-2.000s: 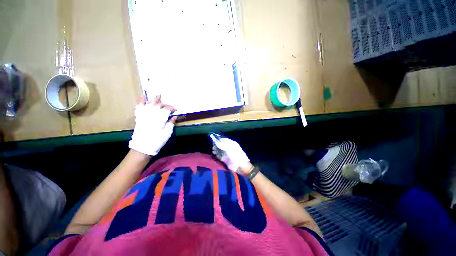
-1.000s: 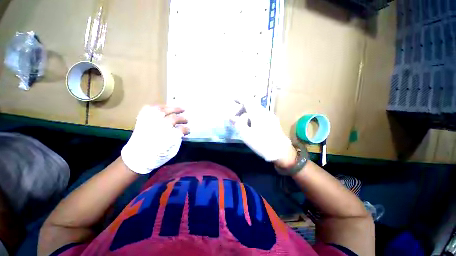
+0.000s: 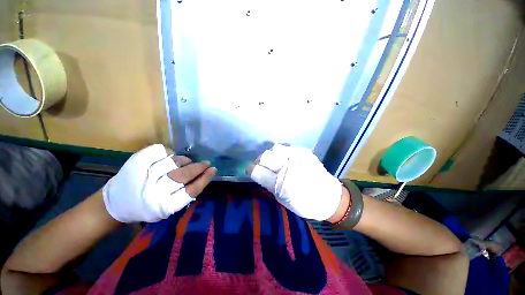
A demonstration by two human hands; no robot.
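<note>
The metal chassis (image 3: 270, 75), a shallow tray with a glaring white floor and small studs, lies lengthwise in front of me. My left hand (image 3: 152, 185), in a white fingerless glove, has its fingertips at the left part of the chassis's near edge. My right hand (image 3: 299, 181), gloved likewise, has curled fingers at the same edge, a short gap to the right. A faint greenish tint shows at the edge between the hands; I cannot tell whether it is tape. Whether the fingers pinch the edge or a strip is hidden.
A cream masking tape roll (image 3: 49, 78) stands at the left on the cardboard-covered bench (image 3: 118, 86). A green masking tape roll (image 3: 407, 158) is right of the chassis near the bench edge, with a thin light strip beside it. Perforated grey metal (image 3: 514, 129) shows at the far right.
My right hand has come up from below the bench edge, where it held a small shiny thing, to the chassis's near edge. The view has moved closer to the chassis.
</note>
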